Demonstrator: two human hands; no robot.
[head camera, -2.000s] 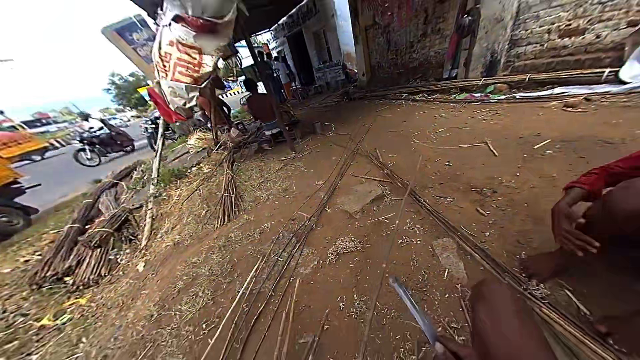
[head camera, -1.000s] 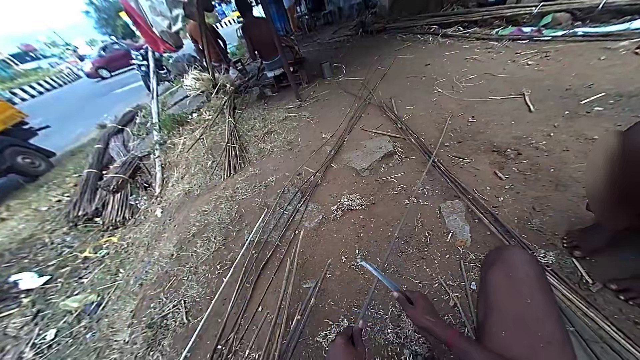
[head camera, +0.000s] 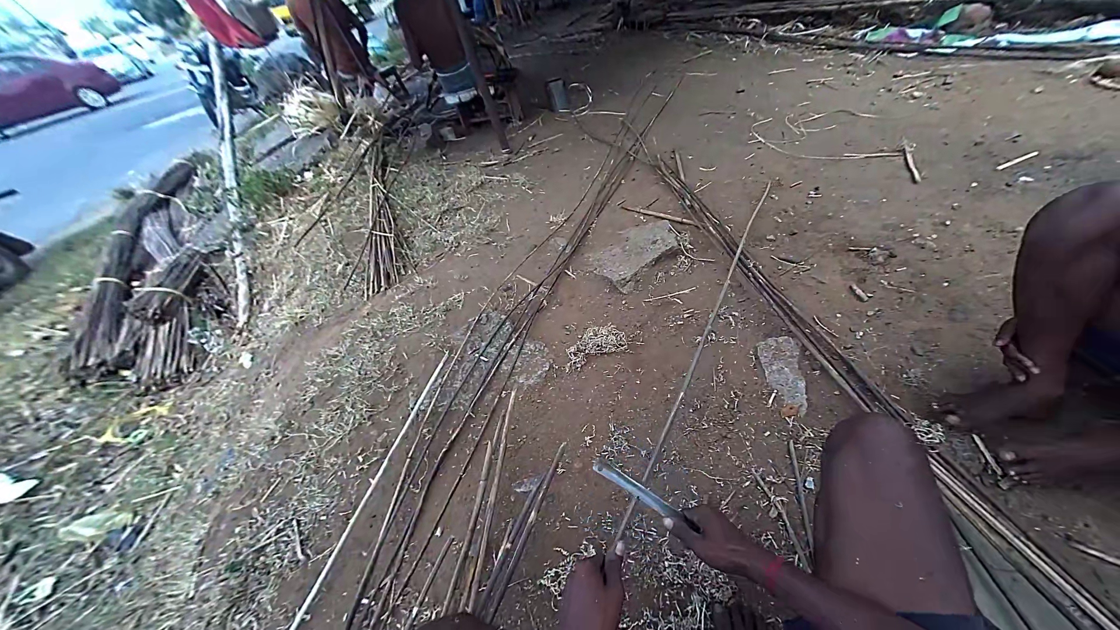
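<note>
My left hand (head camera: 593, 588) grips the near end of a long thin cane (head camera: 700, 350), which runs away from me over the dirt. In my right hand (head camera: 719, 540) is the handle of a knife (head camera: 637, 488); its blade lies across the cane just beyond my left hand. Thin curled shavings (head camera: 691, 573) are scattered under and around both hands. Loose canes (head camera: 490, 490) lie on the ground left of my left hand.
A long cane bundle (head camera: 787, 319) runs along my right, past a flat stone (head camera: 783, 376). Another person's bare foot (head camera: 1006, 401) and leg are at the right. Tied stick bundles (head camera: 166, 297) lie by a pole (head camera: 229, 192) near the road. Others sit farther back.
The view has swung down and left. My left hand, out of sight two seconds ago, now shows on the cane. The knife has come to lie across that cane.
</note>
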